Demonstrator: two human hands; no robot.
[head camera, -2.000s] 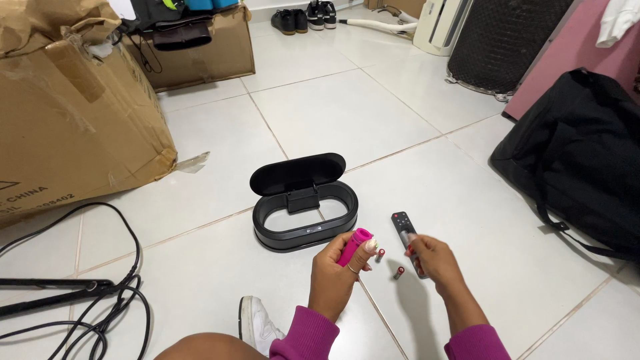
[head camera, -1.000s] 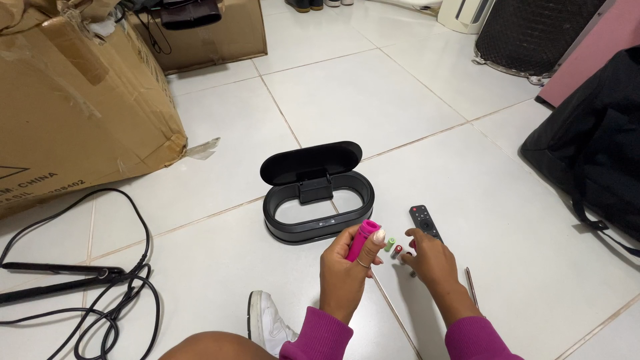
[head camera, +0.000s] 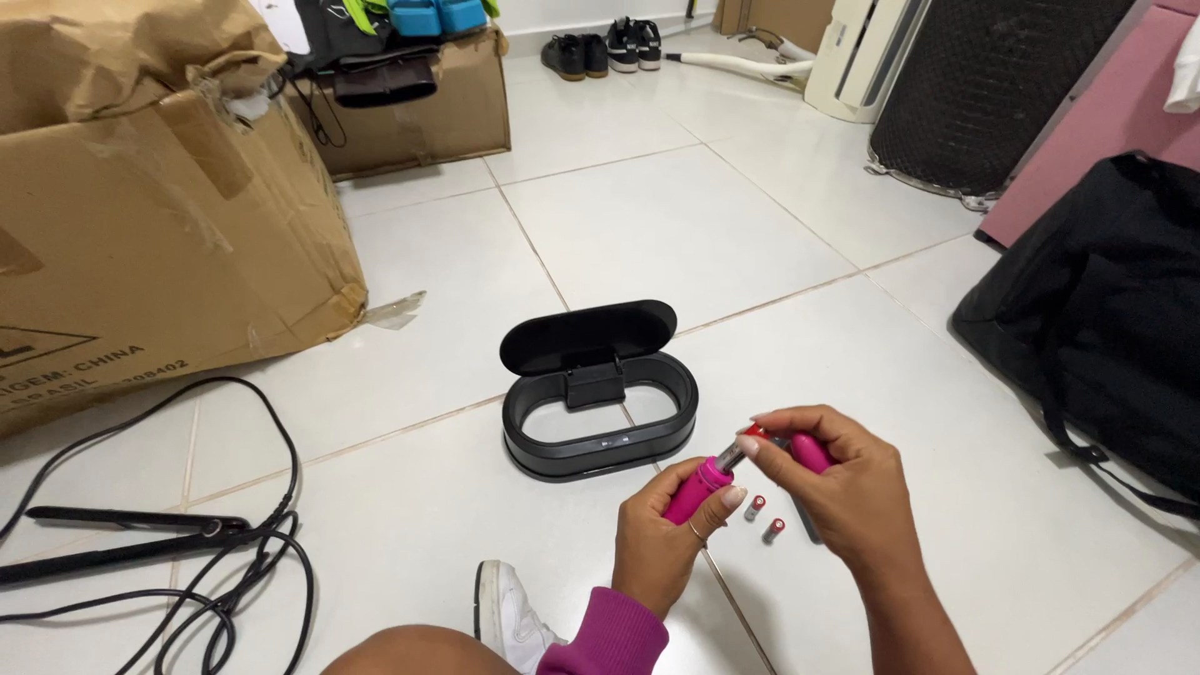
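My left hand (head camera: 670, 534) is closed around a pink cylindrical tube (head camera: 696, 492), its open end up and tilted to the right. With thumb and forefinger, my right hand (head camera: 834, 469) holds a red-and-silver battery (head camera: 733, 455) at the tube's mouth, its lower end at or inside the opening. A rounded pink piece (head camera: 812, 452) is also held in my right hand's curled fingers. Two small batteries, one here (head camera: 755, 508) and one nearer me (head camera: 773, 531), lie on the floor between my hands. A dark remote control (head camera: 808, 516) lies mostly hidden behind my right hand.
A black oval frame with a raised lid (head camera: 600, 455) stands on the tiles ahead. At left are a hair straightener (head camera: 122, 548) with looped cord and a large cardboard box (head camera: 169, 244). A black bag (head camera: 1087, 309) lies at right; shoes (head camera: 600, 52) stand far back.
My right hand has moved from near the remote control and the floor batteries up to the pink tube. It now holds a battery and a rounded pink piece.
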